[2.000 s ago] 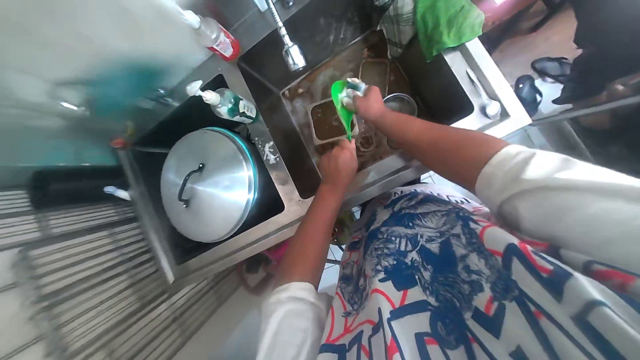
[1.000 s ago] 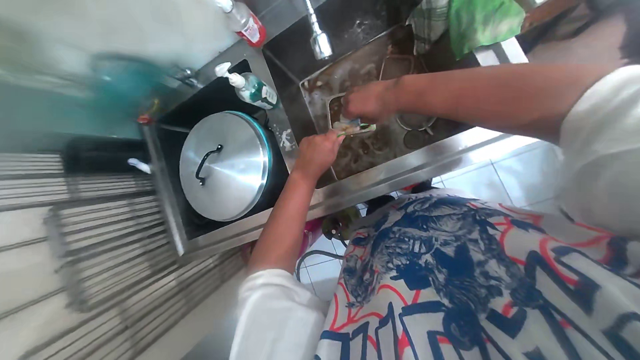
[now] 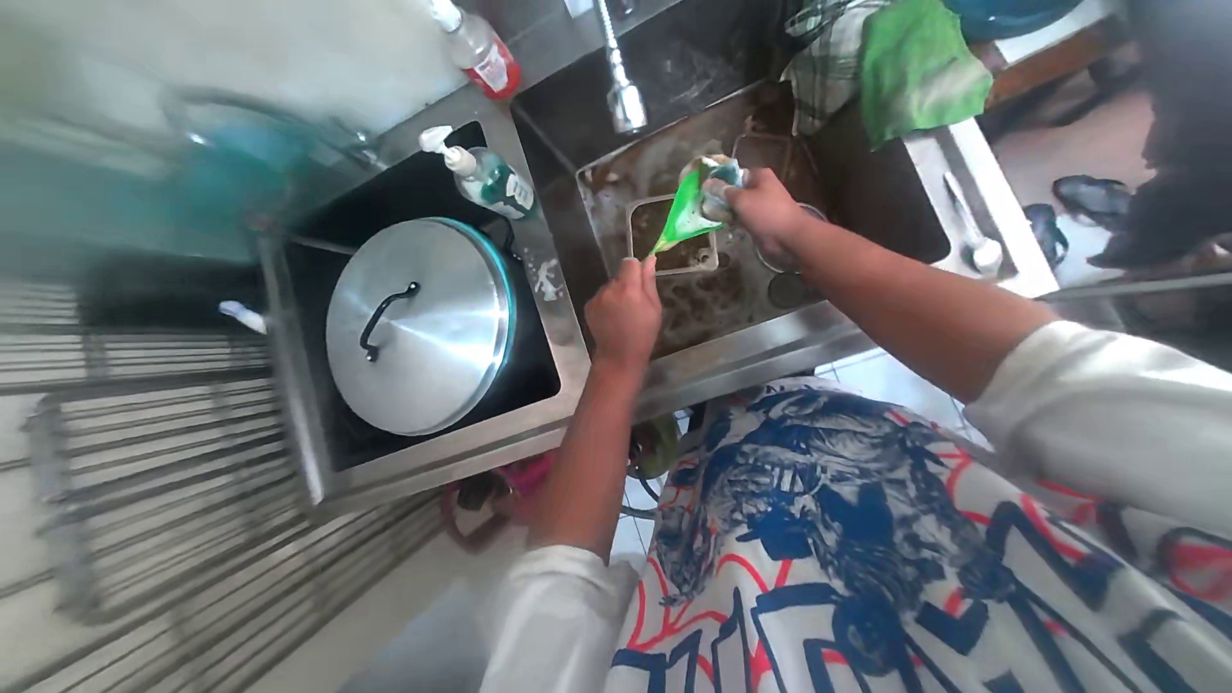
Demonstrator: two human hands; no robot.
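Note:
Over the sink basin, my left hand [image 3: 626, 310] grips the narrow end of a bright green plastic utensil [image 3: 685, 214], whose wide end points up and away. My right hand [image 3: 765, 214] presses a pale, bluish scrubbing cloth or sponge [image 3: 722, 188] against that wide end. Below both hands, brown soiled water, a rectangular container [image 3: 717, 252] and a round metal-rimmed vessel [image 3: 813, 214] show in the sink [image 3: 616, 168]; its depth cannot be told. The exact kind of the green utensil is unclear.
A large lidded metal pot [image 3: 423, 327] fills the left basin. Two pump bottles, one green [image 3: 505, 188] and one red [image 3: 493, 67], stand by the faucet [image 3: 628, 104]. A green cloth [image 3: 919, 72] hangs at the right, near a ladle [image 3: 977, 236]. A person's shoes [image 3: 1092, 197] show beyond.
Both hands were lower over the basin, around a pale item, one second ago. Now the green utensil shows between them, much as it did two seconds ago.

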